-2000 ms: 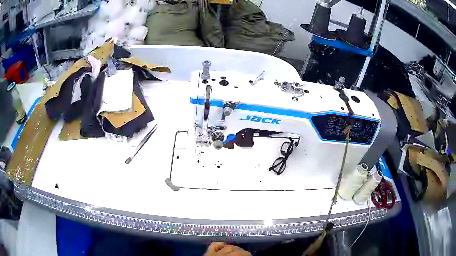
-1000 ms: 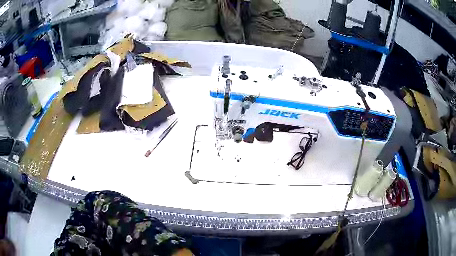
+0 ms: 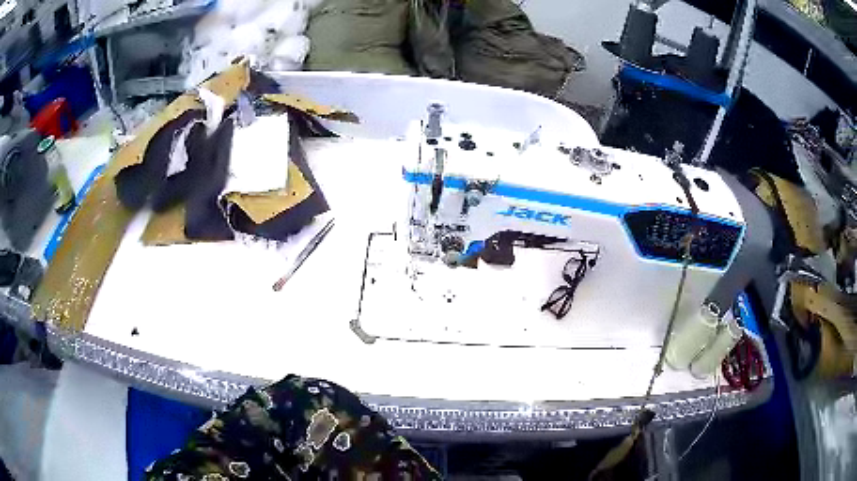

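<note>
Neither of my hands is in view. A dark flowered piece of cloth (image 3: 310, 432), which looks like a sleeve or clothing, shows at the bottom, in front of the table edge. A pile of dark fabric panels (image 3: 209, 207) lies at the table's left, mixed with tan paper patterns (image 3: 272, 209). A white rectangular piece (image 3: 259, 158) lies on top. Metal tweezers or snips (image 3: 304, 256) lie right of the pile. The white sewing machine (image 3: 583, 211) stands at centre right, with dark eyeglasses (image 3: 566, 287) at its bed.
A brown board (image 3: 80, 272) lies along the table's left edge. Two white thread cones (image 3: 693, 338) and red-handled scissors (image 3: 743, 364) are at the machine's right end. A slack cord (image 3: 669, 348) hangs there. Dark cones (image 3: 638, 36) stand behind. More pattern pieces (image 3: 827, 315) lie far right.
My hand at the bottom edge two seconds ago is out of view. The flowered cloth appeared after that and now shows further right. The table has shifted right in the picture; the pile lies unchanged.
</note>
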